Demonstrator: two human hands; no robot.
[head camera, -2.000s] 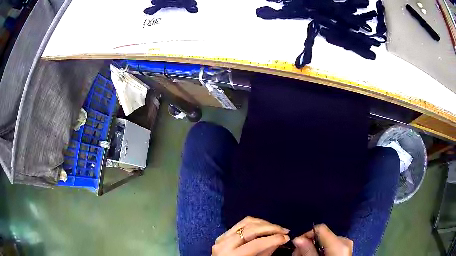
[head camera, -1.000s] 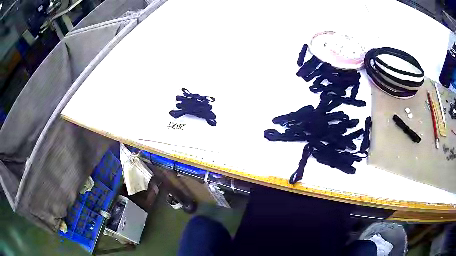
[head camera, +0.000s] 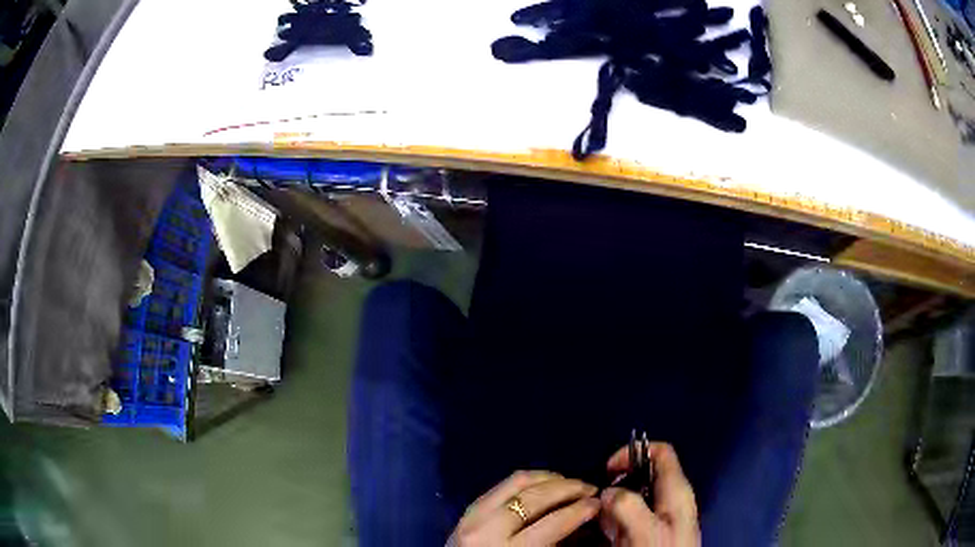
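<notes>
My left hand (head camera: 524, 513), with a ring, is at the bottom centre over the dark lap cloth (head camera: 609, 310). Its thumb and fingertips are pinched together on something small and dark that barely shows against the cloth. My right hand (head camera: 654, 500) is close beside it, fingertips almost touching the left ones. It holds small thread snips (head camera: 639, 449), their two pointed blades up and slightly apart. Whether a thread is between the fingertips cannot be made out.
A large pile of dark strips (head camera: 652, 43) lies on the white table, one loop near the taped edge. A smaller pile (head camera: 319, 27) is at left by handwriting. A black stick (head camera: 855, 45) lies on the grey mat. Blue crates (head camera: 160, 321) are at left, a waste basket (head camera: 845, 347) at right.
One second ago the view was raised to the table and no hands showed. Now it is down on the lap and both hands show, with the snips' two blades visible in the right.
</notes>
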